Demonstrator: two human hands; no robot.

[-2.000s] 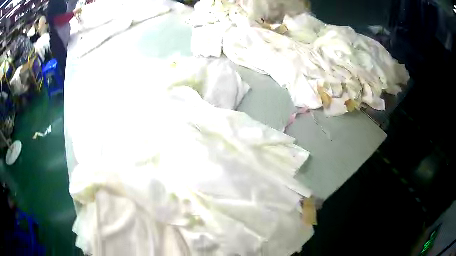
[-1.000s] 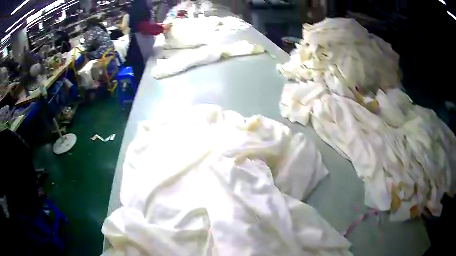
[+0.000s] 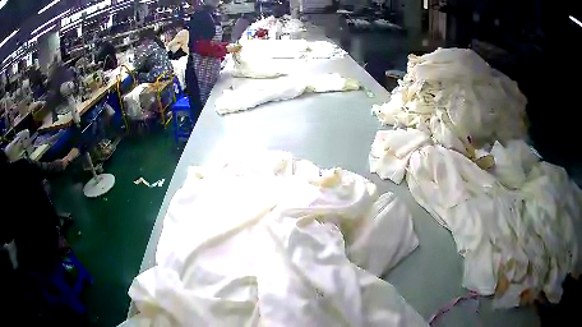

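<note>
A large loose heap of white garment pieces (image 3: 274,249) lies nearest in front of me, spread over the near part of the long grey table (image 3: 300,131) and cut off by the bottom edge of the picture. Its top is overexposed. A taller cream heap of cloth (image 3: 472,96) lies at the right, with more layered pieces (image 3: 472,204) running towards me along the table's right side. A thin pinkish strip (image 3: 454,305) lies on the table at the lower right. Neither of my hands is in the picture.
A person in red sleeves (image 3: 210,48) stands at the table's far left side by more white cloth (image 3: 287,92). A dark-clothed person (image 3: 29,211) is at the left edge. Blue stools (image 3: 182,118), a round white base (image 3: 99,185) and scraps (image 3: 149,182) are on the green floor.
The view has tilted up and shifted, so the far end of the table and the workshop now show more. The near heap shows more folds than at first. No hand appears in any frame.
</note>
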